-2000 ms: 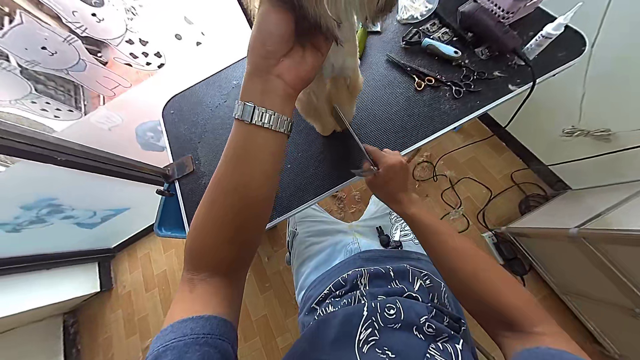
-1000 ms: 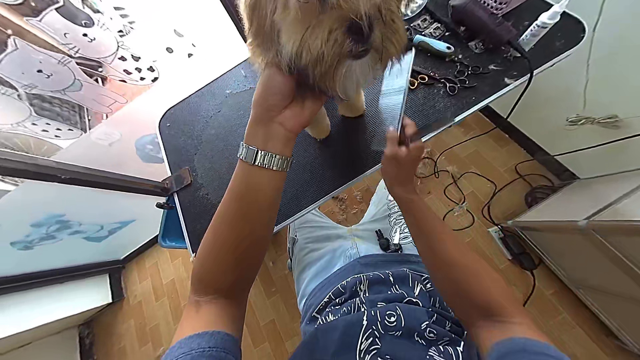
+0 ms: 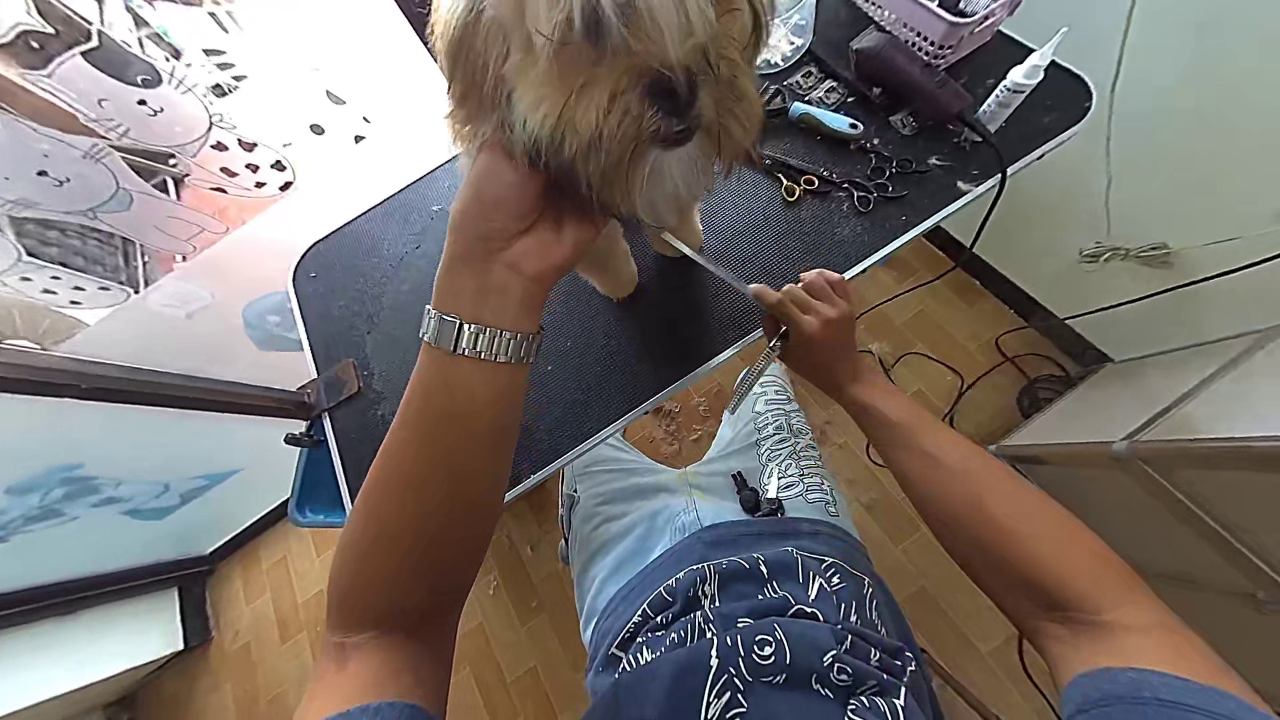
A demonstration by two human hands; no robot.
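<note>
A long-haired tan dog (image 3: 600, 100) stands on the black grooming table (image 3: 620, 360), its front paws on the textured top. My left hand (image 3: 520, 215) is against the fur under the dog's jaw and neck, fingers partly hidden by hair; whether they grip is unclear. Below and right of the muzzle, my right hand (image 3: 810, 325) is closed on a metal comb (image 3: 705, 262), whose thin edge points up-left toward the dog's chest. A second metal piece with a coil or fine teeth (image 3: 757, 372) hangs down from the same hand.
Several scissors (image 3: 865, 180), a blue-handled grooming tool (image 3: 825, 120), a dark clipper or dryer (image 3: 905, 75), a white nozzle bottle (image 3: 1020, 80) and a pink basket (image 3: 940, 30) lie at the table's right end. A black cord (image 3: 990, 210) drops over the edge. A metal bracket (image 3: 335, 388) sits at the left edge.
Two seconds ago the dog's face was out of view; now its head is in view above my left hand. My right hand has turned the tool from a broad-side view one second ago to edge-on.
</note>
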